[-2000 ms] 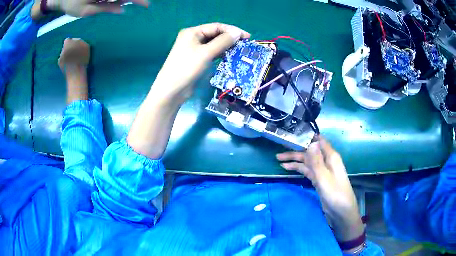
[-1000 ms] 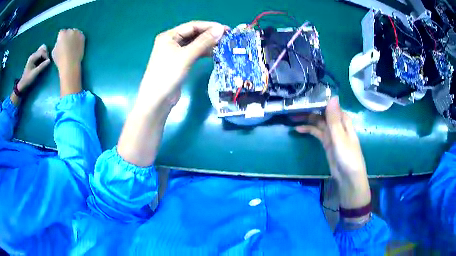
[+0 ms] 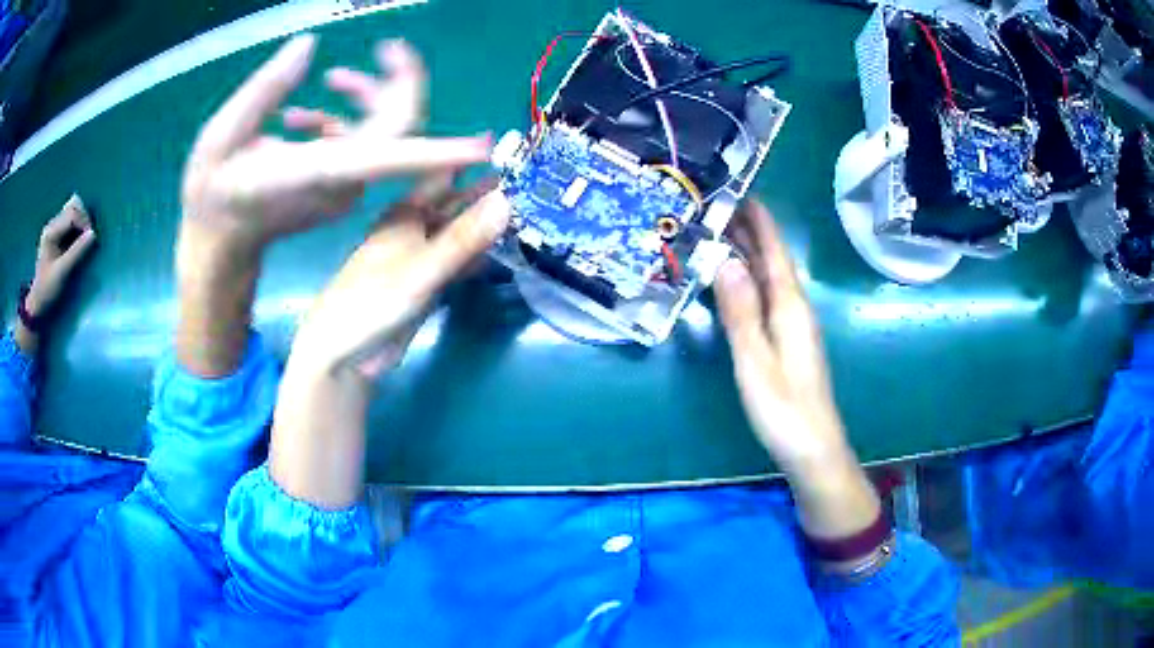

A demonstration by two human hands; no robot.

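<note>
The open unit (image 3: 748, 152), white-walled with a black interior, sits tilted on its round white base (image 3: 570, 308). Its blue circuit board (image 3: 595, 209) lies at the end nearer me. A red wire (image 3: 539, 79) arches at the upper left; a pink-white wire (image 3: 652, 89) and a black cable (image 3: 709, 77) cross the interior. My left hand (image 3: 380, 285) holds the unit's left side, its thumb at the board edge, other fingertips hidden. My right hand (image 3: 782, 348) holds the lower right side wall, fingers partly behind it.
Another person's blurred hand (image 3: 285, 165) reaches in from the left, a fingertip at the unit's upper-left corner. That person's other hand (image 3: 57, 260) is at the far left. Several similar units (image 3: 886, 190) stand at the right on the green bench (image 3: 506, 437).
The unit has turned clockwise, bringing the board end nearer me. My left hand has moved lower. The neighbour's hand has opened and reached over to the unit.
</note>
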